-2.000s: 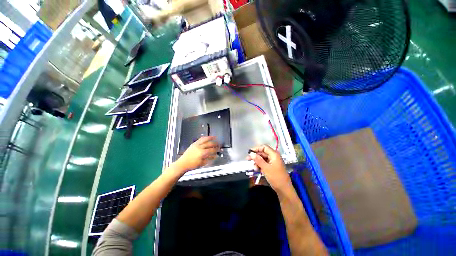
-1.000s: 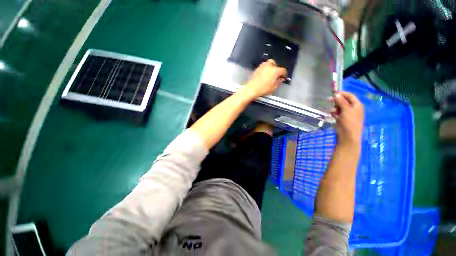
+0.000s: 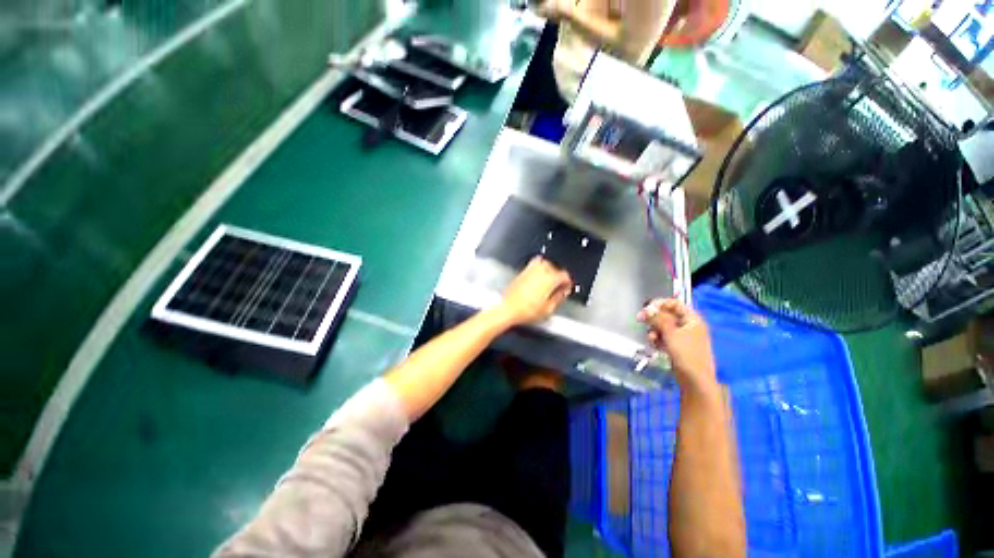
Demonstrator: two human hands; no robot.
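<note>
A black panel [image 3: 545, 242] lies face down on the square metal-topped test stand [image 3: 623, 307]. My left hand [image 3: 537, 289] rests at its near edge, fingers curled; whether it grips anything is hidden. My right hand [image 3: 674, 327] is at the stand's near right corner, fingertips pinched on a small dark end, seemingly of the test leads. Red and blue test leads [image 3: 667, 249] run from the bench instrument [image 3: 634, 114] at the back of the stand down toward my right hand. Their far end is too small to see clearly.
A framed solar panel [image 3: 259, 286] lies face up on a dark stack on the green bench [image 3: 142, 436]. Several panels [image 3: 405, 118] overlap farther up. A large fan [image 3: 834, 213] and blue crate [image 3: 779, 403] stand right. A person [image 3: 610, 33] is partly visible beyond the instrument.
The view has swung, bringing the instrument, fan and far panels back into sight. My left hand stays at the black panel's near edge, and my right hand stays near the stand's corner.
</note>
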